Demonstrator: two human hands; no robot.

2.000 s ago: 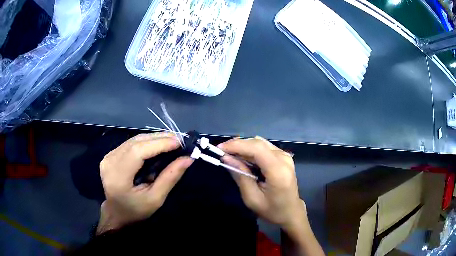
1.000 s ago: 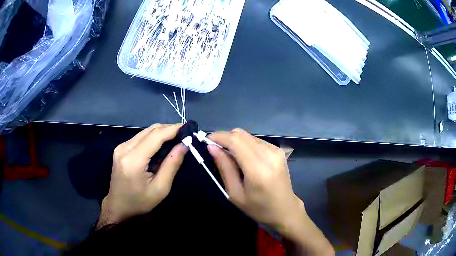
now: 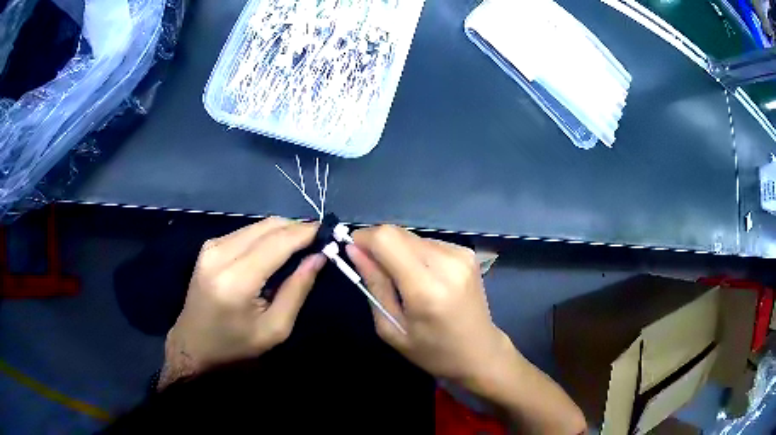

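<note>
My left hand pinches a small black housing between thumb and fingertips, near the bench's front edge. Several thin bare leads fan out from its far side over the bench. One white leaded component has its white block at the housing and its stick slants down to the right, passing by my right hand. My right hand pinches a second white component, whose block shows at the housing; the rest of it is hidden by the fingers. How deep the blocks sit cannot be told.
A clear tray of jumbled leaded components stands on the dark bench. A smaller tray of white strips is to its right. A crumpled clear bag lies at left. An open cardboard box stands below the bench at right.
The leads have swung from pointing up-left to pointing up, away from me. The free component now slants more steeply down. My right hand has shifted its pinch to close beside the housing.
</note>
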